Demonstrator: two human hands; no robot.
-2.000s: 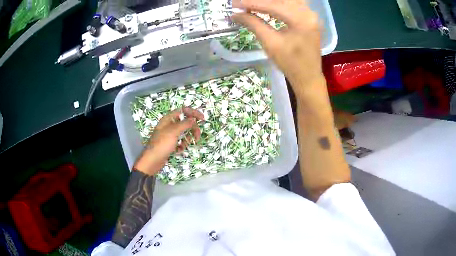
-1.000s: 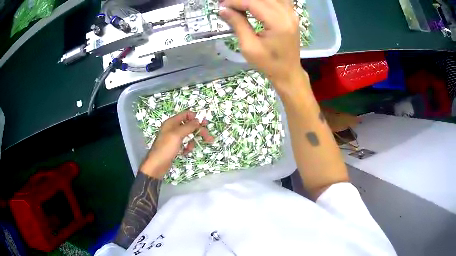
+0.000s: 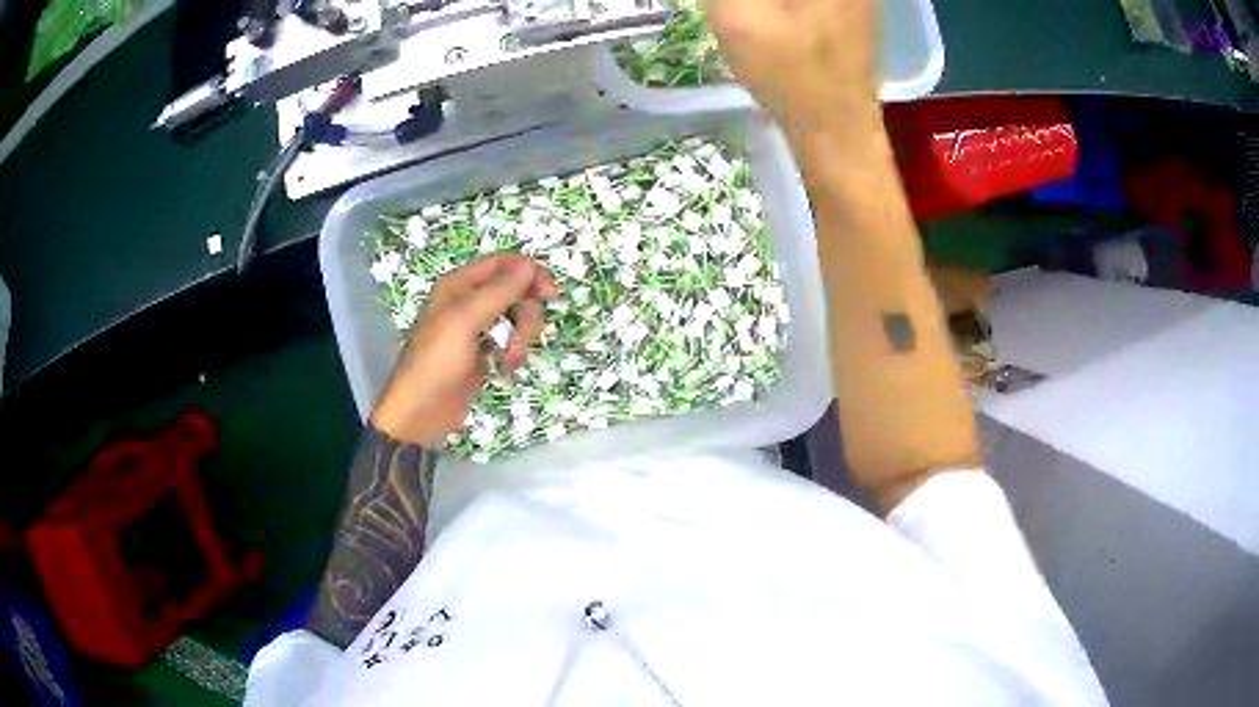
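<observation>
The near tub (image 3: 815, 345) is a translucent bin against the white shirt, full of loose white-and-green parts (image 3: 649, 297). My left hand (image 3: 476, 332) is over the left half of the pile, fingers curled, with a white piece at its fingertips. My right hand (image 3: 801, 42) is at the top edge, beside the right end of the assembly fixture (image 3: 552, 31) and over the far tub (image 3: 928, 69). Its fingers are cut off by the edge, so what it holds cannot be seen. The far tub also holds white-and-green parts.
A silver pneumatic cylinder (image 3: 193, 105) and a dark hose (image 3: 258, 207) are left of the fixture. A small white piece (image 3: 214, 245) lies on the dark green table (image 3: 111, 263). A red bin (image 3: 987, 152) is below the table at right, a red stool (image 3: 131, 553) at lower left.
The view has shifted, so the fixture and tubs sit higher in the picture. My right hand has moved up and right, away from the fixture's track. My left hand stays over the near tub, its fingers more closed.
</observation>
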